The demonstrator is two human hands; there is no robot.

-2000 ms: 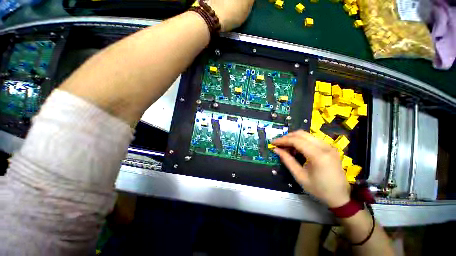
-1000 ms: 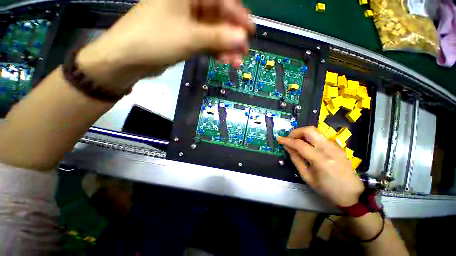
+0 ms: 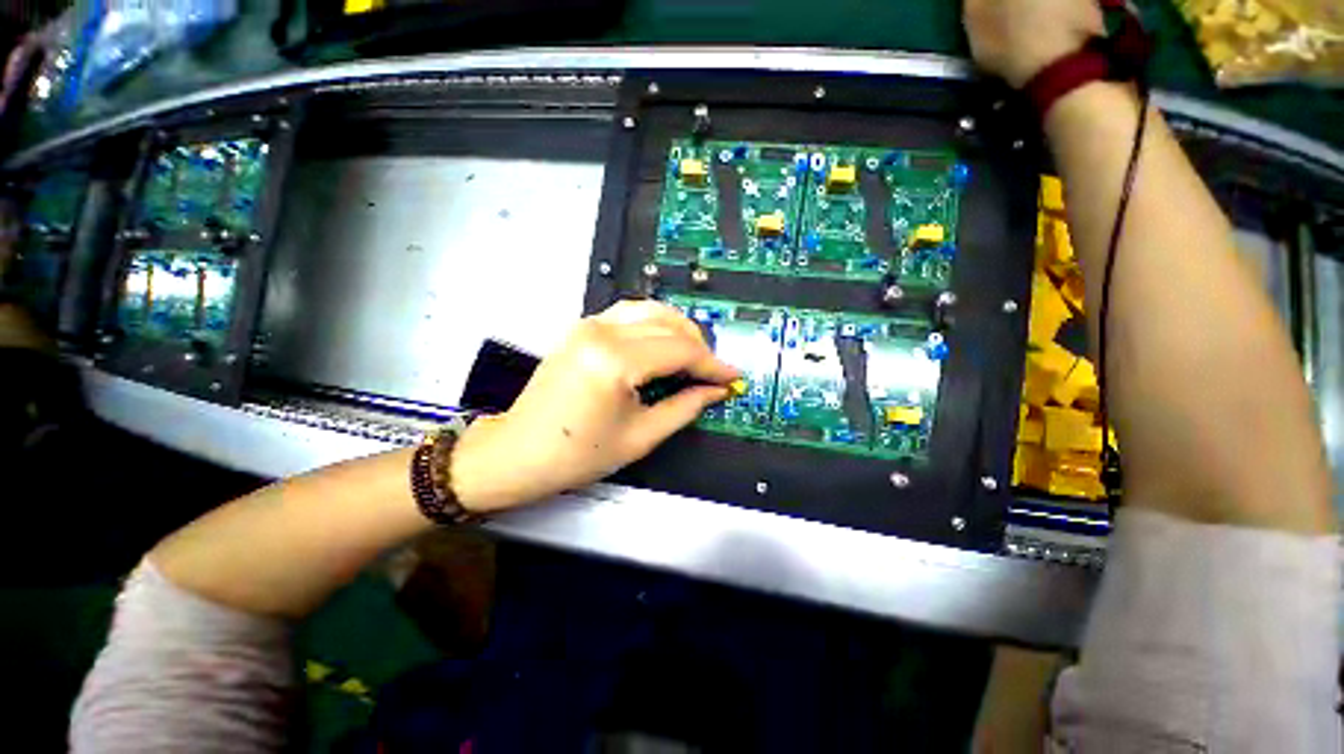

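A black carrier frame [image 3: 762, 488] holds green circuit boards [image 3: 752, 254] in several sections. The two upper sections each carry two small yellow blocks [image 3: 842, 174], and the lower right section has one near its bottom edge. My left hand [image 3: 612, 386] is over the frame's lower left, thumb and forefinger pinching a small yellow block at the lower left board. The rest of that hand hides part of the board. My right hand [image 3: 1032, 33] is at the top edge, partly cut off, above the far rail; its fingers are not clearly seen. My right forearm crosses the parts tray.
A black tray of large yellow blocks [image 3: 1057, 324] lies right of the frame. Silver rails [image 3: 708, 548] run along both sides. A black flat object [image 3: 498, 376] lies on the plate [image 3: 442, 265]. Another carrier [image 3: 254, 265] is at left, a yellow-filled bag [image 3: 1275, 37] at top right.
My left hand has come down to the lower left board. My right hand has left the lower right board and reached up beyond the far rail. The view has shifted left.
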